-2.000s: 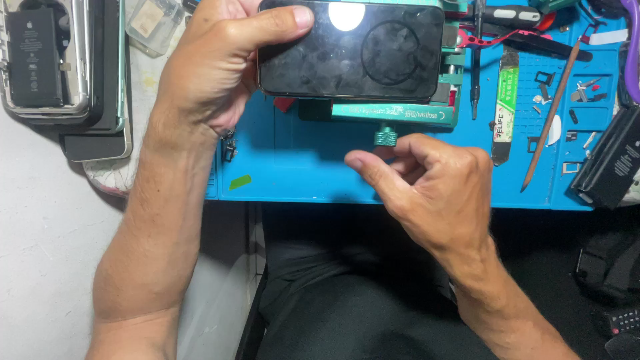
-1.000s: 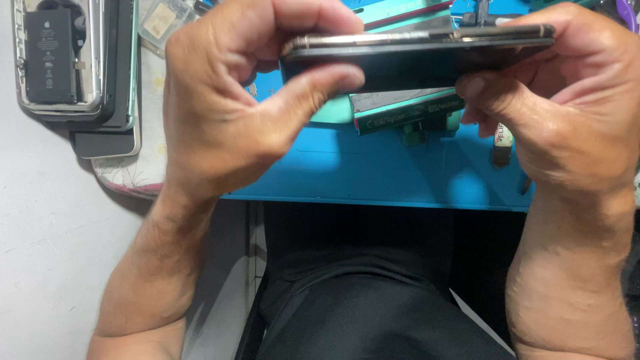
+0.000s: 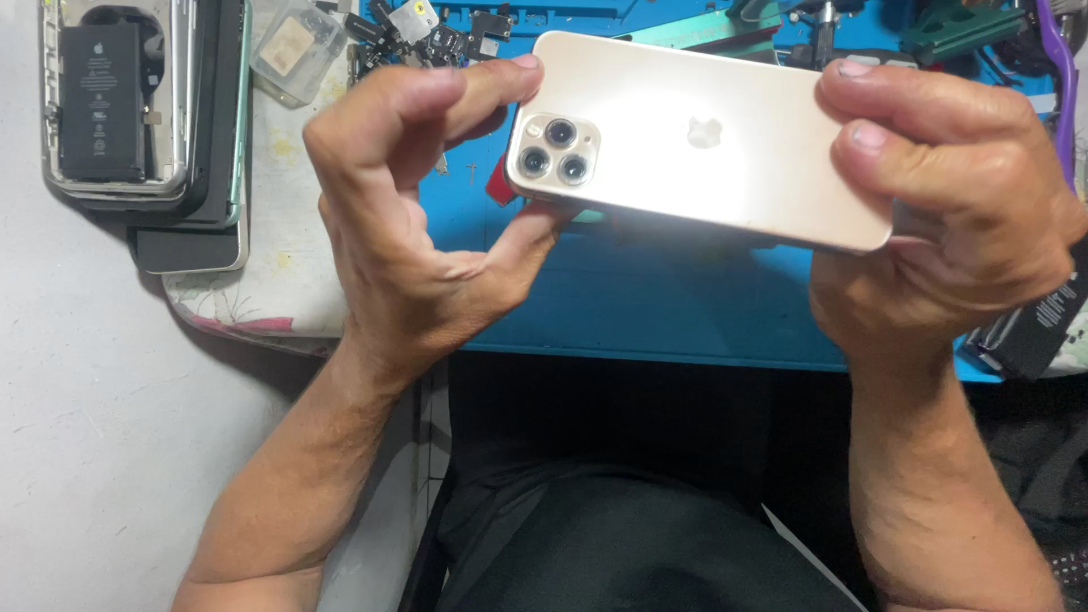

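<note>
A gold iPhone (image 3: 646, 178) is held up over the blue work mat (image 3: 646, 293), its glass back and three camera lenses facing me. My left hand (image 3: 425, 187) grips the camera end, fingertips on the upper corner and thumb beneath the lower edge. At the other end, my right hand (image 3: 943, 187) has two fingers across the back, with the thumb mostly hidden. The phone's screen faces away. Behind the phone, a teal clamp-like holder (image 3: 710, 30) shows only in part.
Phone housings with a black battery (image 3: 102, 102) are stacked at left beside a clear plastic box (image 3: 297, 51). Small phone parts (image 3: 433, 38) lie at the top. A dark green fixture (image 3: 960, 34), a purple tool (image 3: 1054, 93) and black packs (image 3: 1028, 331) are at right.
The phone was screen-up in my left hand over the holder, then edge-on in both hands; now its back shows. My right hand has left the green knob and taken the phone's other end.
</note>
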